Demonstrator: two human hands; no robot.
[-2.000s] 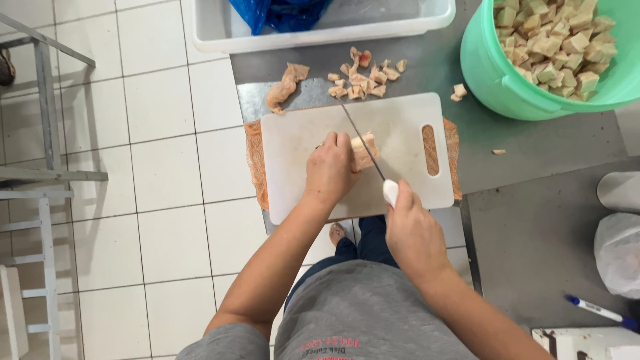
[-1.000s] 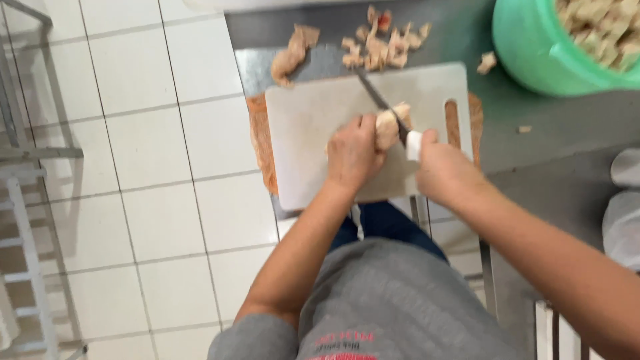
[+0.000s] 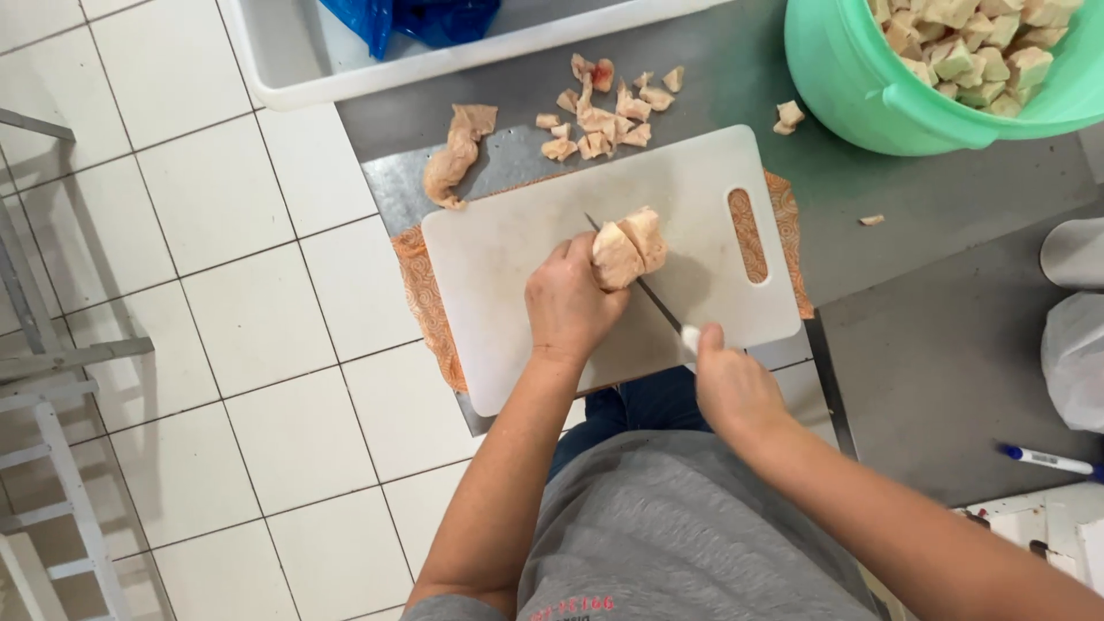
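On the white plastic cutting board [image 3: 509, 285], my left hand [image 3: 573, 297] grips a pale, fleshy food piece [image 3: 628, 248]. My right hand [image 3: 737, 384] is closed around the white handle of a knife [image 3: 660, 304]. Its blade runs diagonally at the piece, which has a split across it; part of the blade is hidden by the piece. Beyond the board's far edge lie small pale trimmings [image 3: 604, 116], one with a red spot, and a longer curled strip [image 3: 454, 159]. The food looks like raw meat or fat; I cannot tell which.
A green tub [image 3: 888, 103] of pale cubes stands at the upper right, with a small chunk [image 3: 787, 117] beside it. A white tray [image 3: 285, 86] holds blue plastic [image 3: 431, 21]. Orange patterned cloth [image 3: 431, 319] lies under the board. A marker [image 3: 1048, 460] is at right, a metal ladder [image 3: 73, 492] at left.
The held piece now shows a split between two chunks, where one second ago it looked whole. Both hands have stayed at the board, the left on the food and the right on the knife.
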